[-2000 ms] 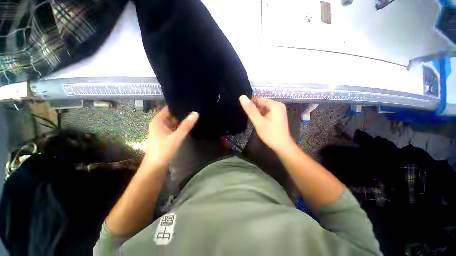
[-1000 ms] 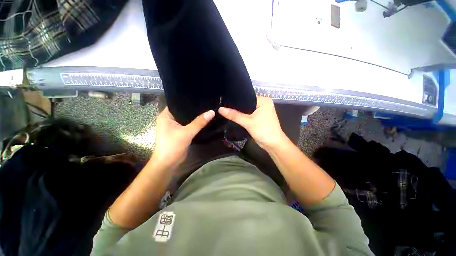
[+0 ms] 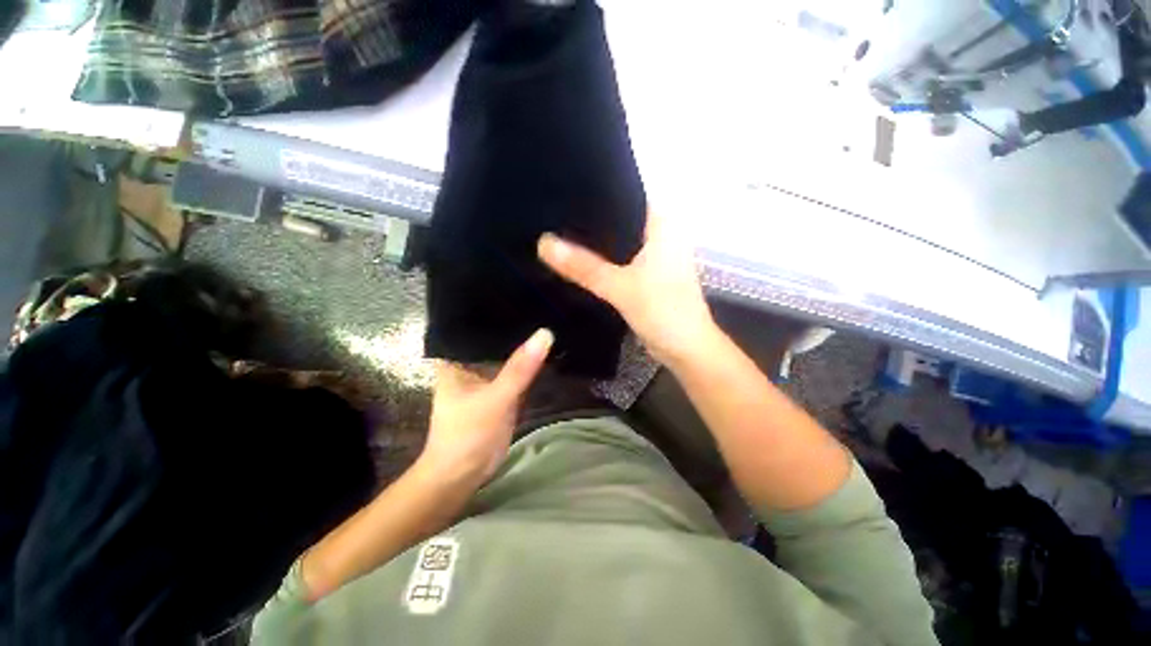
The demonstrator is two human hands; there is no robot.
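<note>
A black sleeve (image 3: 537,164) hangs from the tabletop over its front edge towards my lap. My left hand (image 3: 486,391) holds its bottom end at the lower left, thumb on top and fingers hidden beneath. My right hand (image 3: 631,284) grips its right side higher up, thumb lying on the cloth and fingers behind. The plaid garment body (image 3: 253,51) lies on the table at the upper left.
The white table (image 3: 783,234) has a measuring tape along its front edge. The sewing machine (image 3: 997,63) stands at the upper right, with a small brown block (image 3: 884,139) nearby. Dark garments lie in piles at left (image 3: 164,467) and right (image 3: 997,530). A control panel (image 3: 1088,326) is at the right edge.
My hands have moved apart from their thumbs-together hold, the right one higher and the left one lower on the sleeve. The view has shifted, showing more of the machine.
</note>
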